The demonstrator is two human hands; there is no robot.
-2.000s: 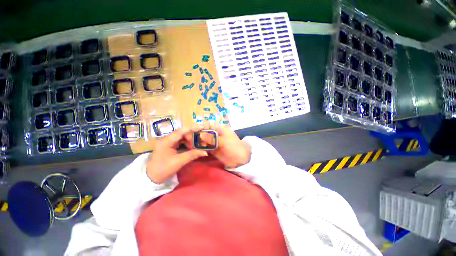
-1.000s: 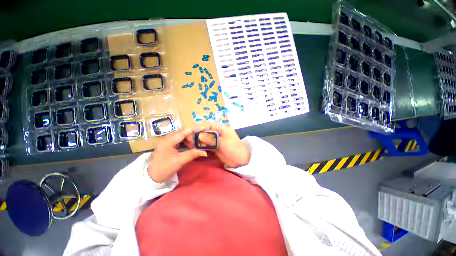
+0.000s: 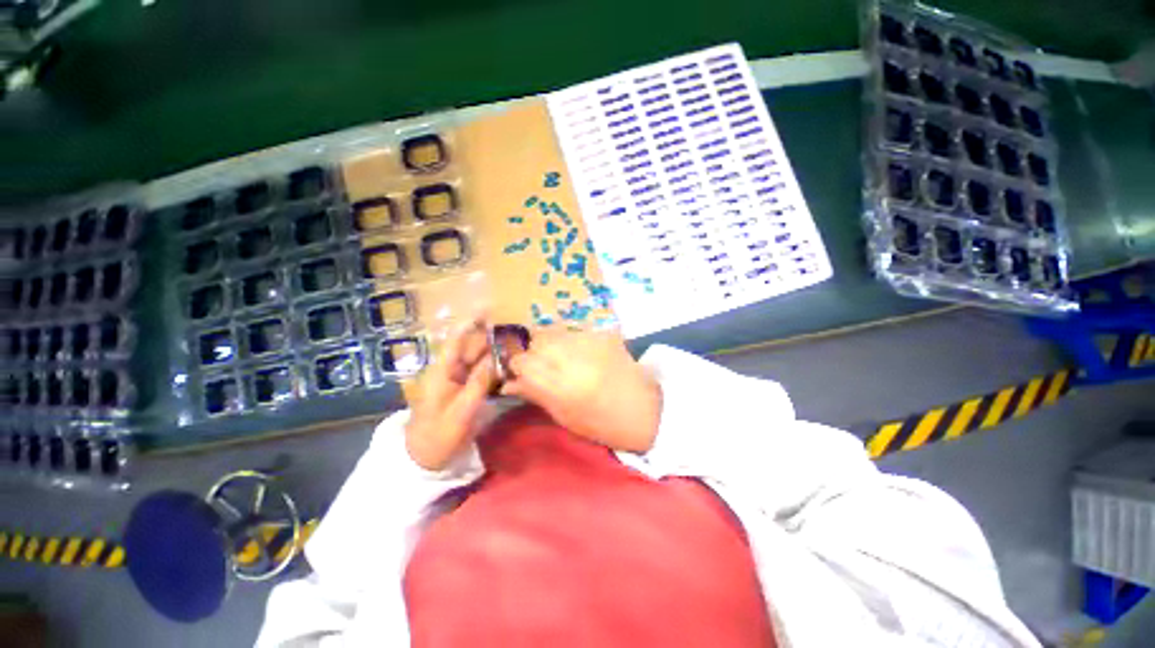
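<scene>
My left hand [image 3: 447,398] and my right hand [image 3: 586,384] meet in front of the red clothing, both on a black housing frame [image 3: 502,349] that is tilted and partly hidden by the fingers. Small blue pieces [image 3: 570,263] lie scattered on the brown cardboard [image 3: 497,152], some on the edge of the white adhesive sheet [image 3: 690,177]. The sheet bears rows of dark strips. A clear blister tray [image 3: 281,277] with black frames in its pockets overlaps the cardboard on the left; some pockets near its right side hold no frame.
Stacked blister trays stand at the far left [image 3: 66,342] and at the right [image 3: 969,171]. A round blue stool [image 3: 177,554] is at the lower left. Yellow-black tape [image 3: 969,414] runs along the floor. A grey crate [image 3: 1115,513] is at the lower right.
The view has turned, so the bench things appear shifted right and more of the far-left stack shows. The frame in my hands has tilted from face-on, and my right fingers now cover part of it.
</scene>
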